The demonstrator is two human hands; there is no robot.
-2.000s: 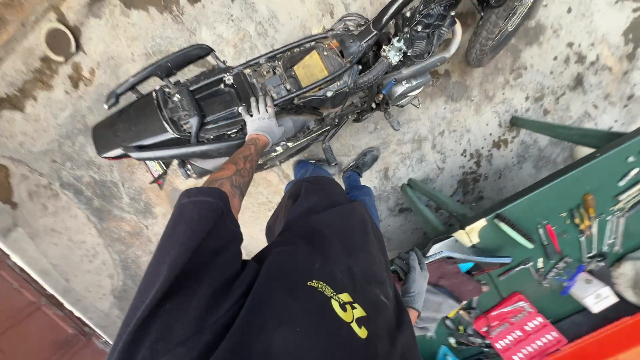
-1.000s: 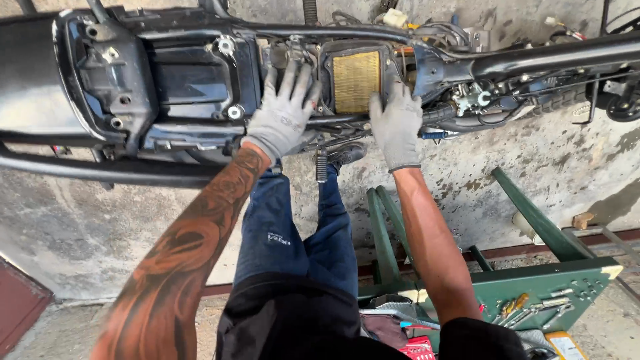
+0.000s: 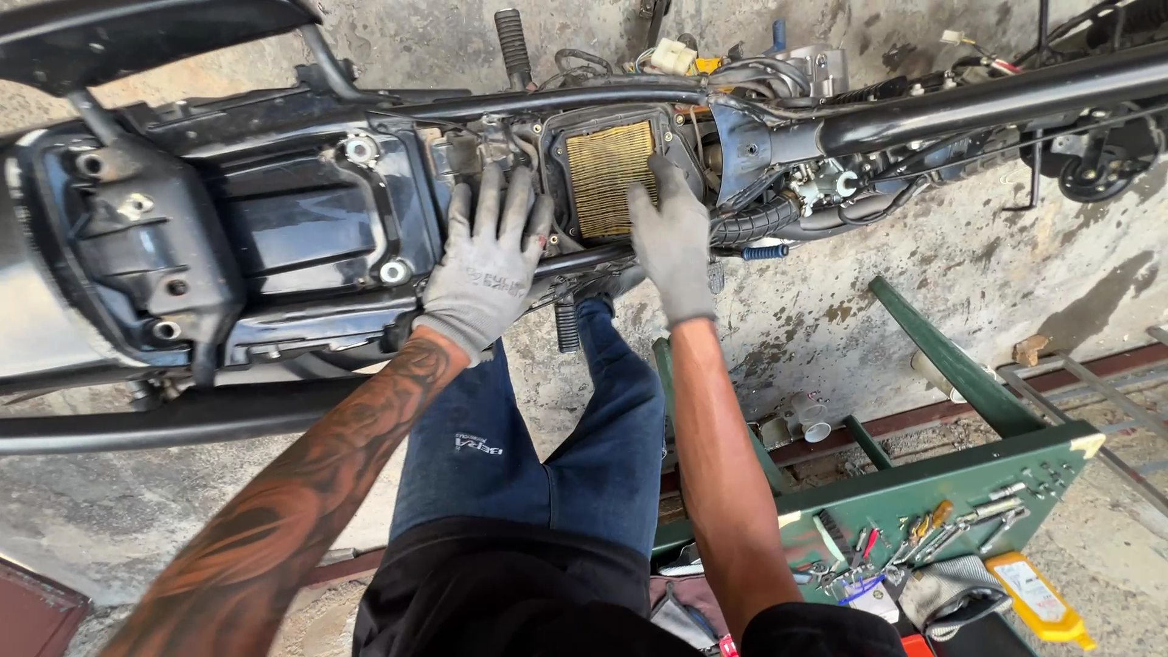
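Note:
A motorcycle frame (image 3: pixel 876 119) with its seat off stretches across the upper view. A yellow pleated air filter (image 3: pixel 607 173) lies in its black airbox (image 3: pixel 557 146). In a grey glove, my left hand (image 3: pixel 488 260) rests with fingers spread on the frame area just left of the filter, holding nothing. My right hand (image 3: pixel 673 233), also gloved in grey, is at the filter's right edge, thumb and fingers bent. Its fingertips touch or hover over the pleats; a firm grip cannot be made out. The black rear tray (image 3: pixel 301 210) lies to the left.
At the lower right stands a green workbench (image 3: pixel 922 502) with wrenches, screwdrivers and a yellow bottle (image 3: pixel 1040 598). Its green leg (image 3: pixel 958 360) reaches toward the motorcycle. A footpeg (image 3: pixel 567 327) juts out near my legs. Plastic cups (image 3: pixel 812 420) lie on the ground.
Two seconds ago my right hand was at the workbench; it is now over the filter. My left hand has stayed on the motorcycle. The view has swung closer to the motorcycle.

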